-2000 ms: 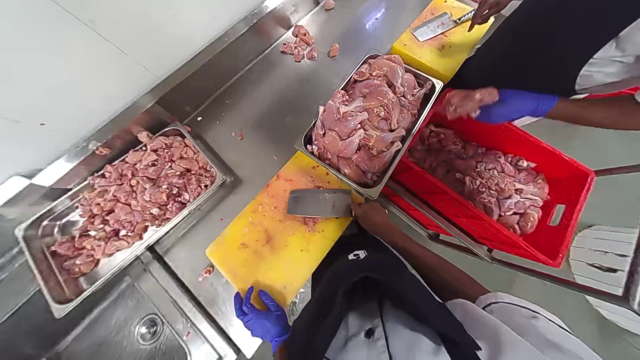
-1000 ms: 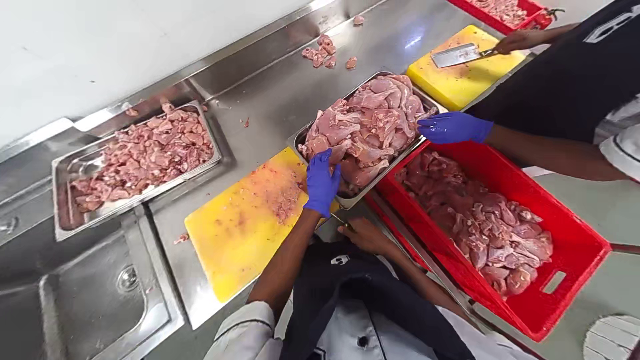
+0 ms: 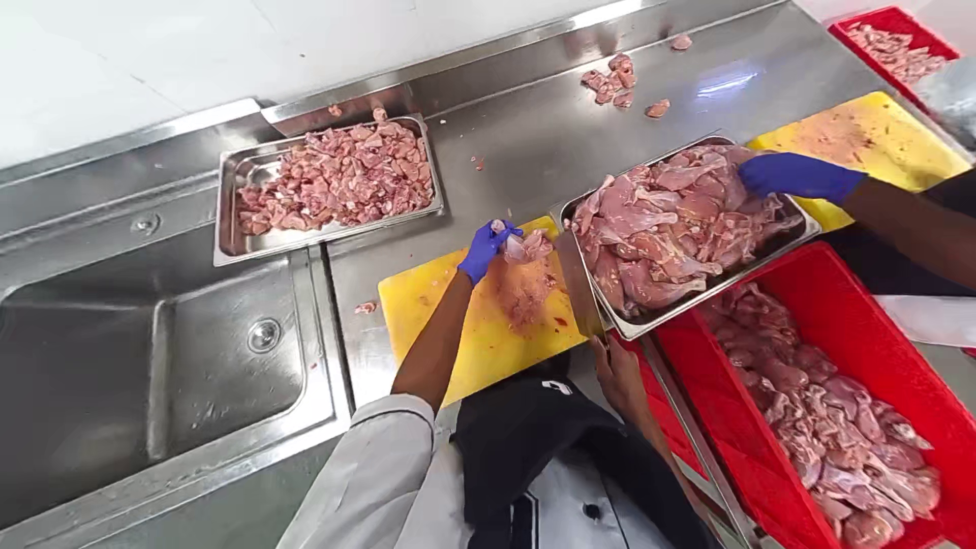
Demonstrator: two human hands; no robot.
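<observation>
My left hand, in a blue glove, grips a raw chicken leg over the yellow cutting board. Bare of any glove, my right hand is closed on the handle of a cleaver, whose wide blade lies between the board and a steel pan. That pan is heaped with raw chicken legs. Cut chicken pieces fill much of another steel pan at the left. Scraps of meat and reddish juice mark the board.
A co-worker's blue-gloved hand touches the chicken at the pan's right. Below is a red crate of chicken. A second yellow board and another red crate are at the right. Chicken pieces lie on the counter. A sink is left.
My left hand was at the heaped pan one second ago; it has moved left over the board and now holds a chicken leg. The co-worker's gloved hand has moved onto the chicken.
</observation>
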